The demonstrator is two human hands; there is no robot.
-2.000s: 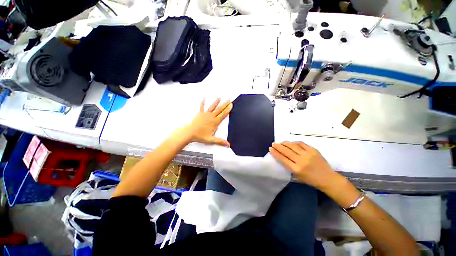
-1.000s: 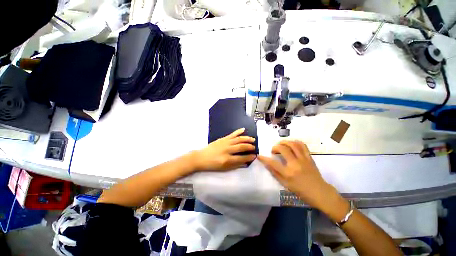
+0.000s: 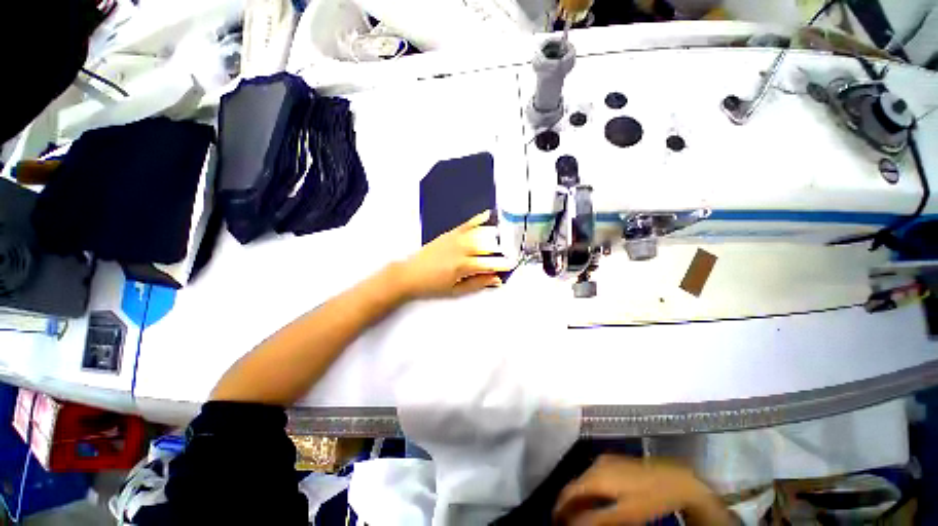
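A navy-black cut panel (image 3: 458, 197) lies on the white backing strip (image 3: 453, 354), just left of the presser foot of the sewing machine (image 3: 720, 154). My left hand (image 3: 458, 264) lies flat on the panel's near end, fingertips close to the needle area, and hides that end. The strip runs over the table's front edge towards the lap. My right hand (image 3: 638, 491) is below the table edge at the bottom of the picture, blurred, over the lap; what its fingers do is unclear.
The panel stack (image 3: 257, 139) and a larger black pile (image 3: 129, 195) stand left on the table (image 3: 658, 385). A small brown patch (image 3: 698, 272) is on the machine bed. A red crate (image 3: 98, 437) is at the lower left.
The panel and strip have moved away from me, along the needle. My left hand has moved forward with them. My right hand has left the cloth and dropped below the table edge.
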